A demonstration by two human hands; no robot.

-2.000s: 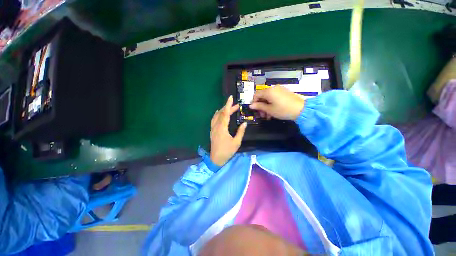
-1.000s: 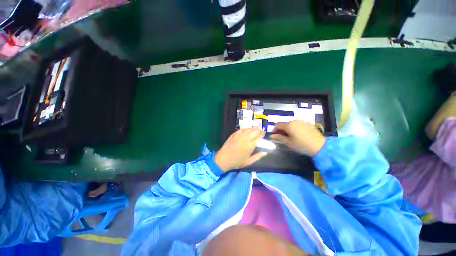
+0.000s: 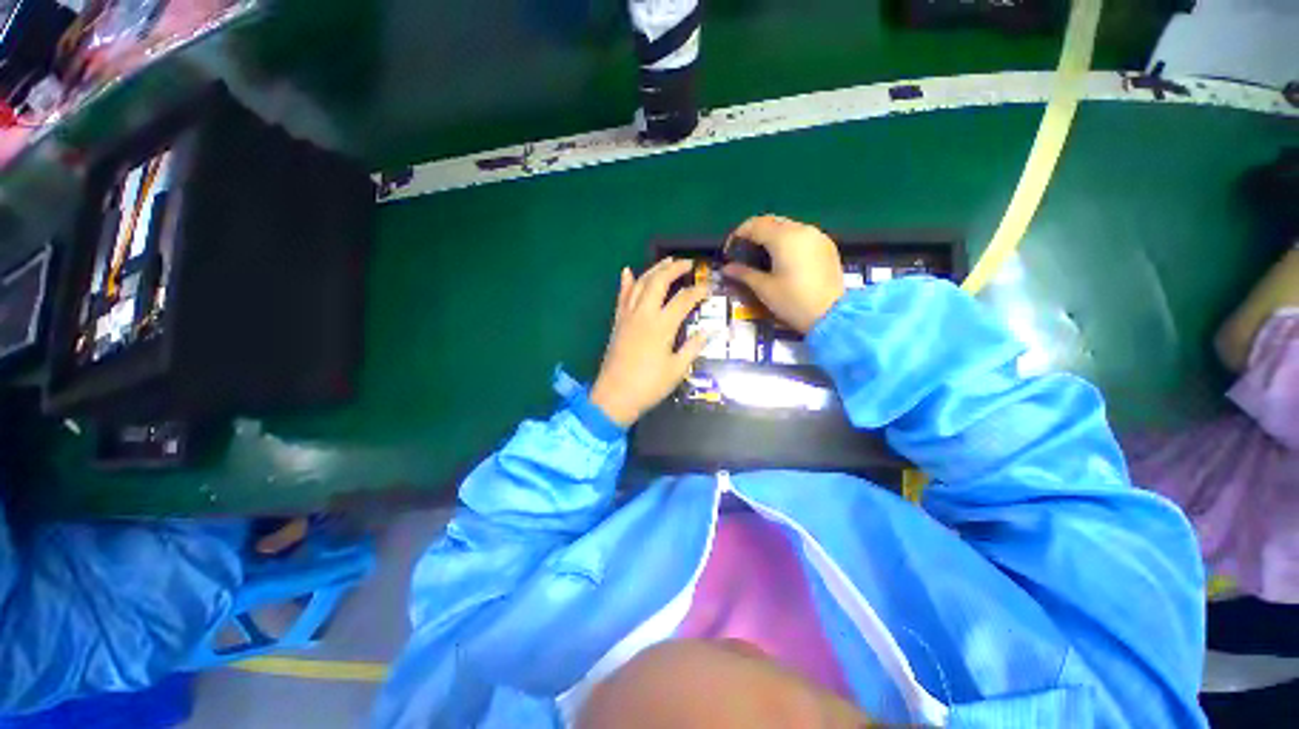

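The open tablet assembly point(image 3: 776, 346) lies in a black foam tray point(image 3: 769, 442) on the green bench in front of me, with glare along its near part. My left hand point(image 3: 653, 342) rests at the unit's left end, fingers apart, fingertips near an orange piece at the upper left. My right hand point(image 3: 788, 271) is over the upper left part of the unit, its thumb and fingers pinched on a small dark part point(image 3: 747, 255). The fingers hide part of the board beneath.
A deep black tray stack point(image 3: 271, 271) with another unit stands at the left. A pale yellow strip point(image 3: 1047, 157) hangs down at the right. A striped post point(image 3: 667, 71) stands behind the white edge strip point(image 3: 812, 111). Persons' sleeves show at the left and right.
My right hand has moved from the unit's middle up to its upper left, over the tray's far side. My left hand has moved up and left, to the unit's left end.
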